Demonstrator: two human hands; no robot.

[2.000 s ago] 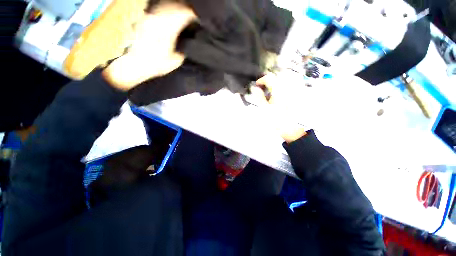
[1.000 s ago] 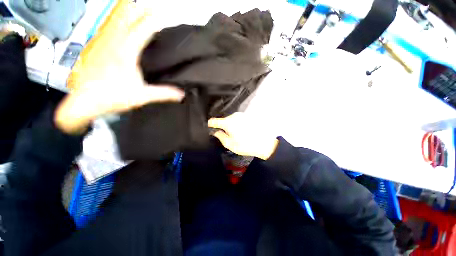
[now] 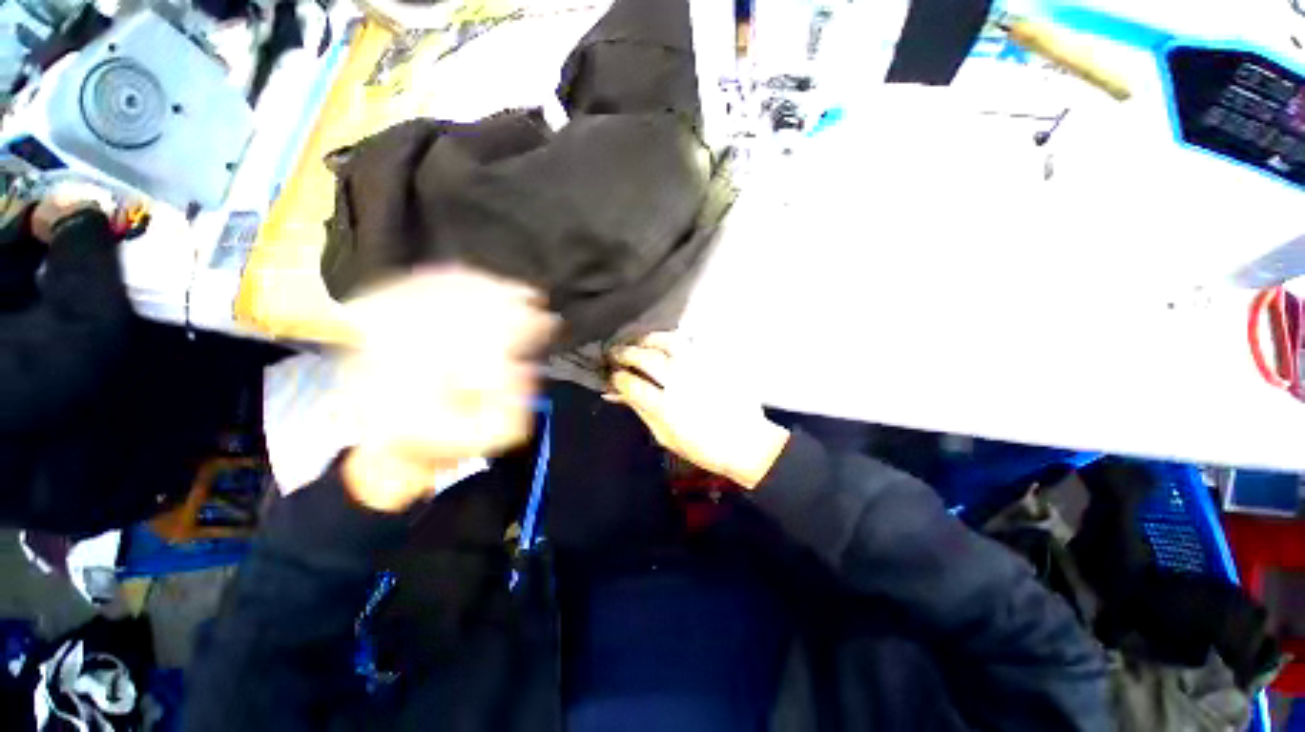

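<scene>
A dark brown garment (image 3: 573, 200) lies crumpled on the white table, its near edge at the table's front edge. My right hand (image 3: 687, 401) pinches the garment's near edge between thumb and fingers. My left hand (image 3: 444, 372) is blurred and overexposed, over the garment's near left part; whether its fingers hold cloth cannot be told. The needle area is not clearly seen.
A yellow-brown slab (image 3: 294, 236) lies left of the garment. Another person's hand (image 3: 69, 208) is at far left. A control panel (image 3: 1242, 107), wooden handle (image 3: 1066, 57) and red loops (image 3: 1277, 338) are right. A blue crate (image 3: 1195, 536) with cloth stands below.
The garment is spread farther left on the table and its near flap no longer hangs toward my lap. My left hand has moved right, toward my right hand. The view has shifted.
</scene>
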